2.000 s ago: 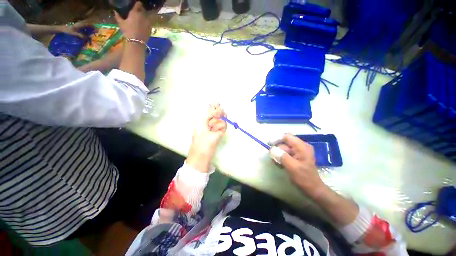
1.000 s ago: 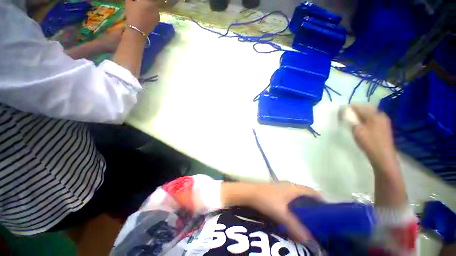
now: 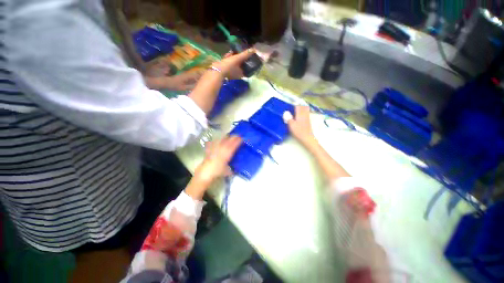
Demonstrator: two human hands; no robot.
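Several glossy blue cases (image 3: 255, 135) lie in an overlapping row on the pale tabletop, close to the neighbour's sleeve. My left hand (image 3: 216, 157) is at the near left side of the row, fingers spread against the lower cases, blurred. My right hand (image 3: 299, 122) is at the far right end of the row, with a pale wrap on a fingertip, touching the end case. The two hands hold the row between them. A thin blue cord (image 3: 225, 193) hangs from the near end of the row at the table edge.
A neighbour in a white overshirt (image 3: 110, 94) at left holds a dark bottle (image 3: 251, 64) with a green nozzle. Two dark bottles (image 3: 299, 59) stand at the back. More blue cases (image 3: 399, 121) and loose cords are at back right, a blue stack (image 3: 478, 243) at right.
The row of cases has moved left from the table's centre, and both hands have moved to it. The view has turned. The neighbour's bottle now shows with its nozzle up.
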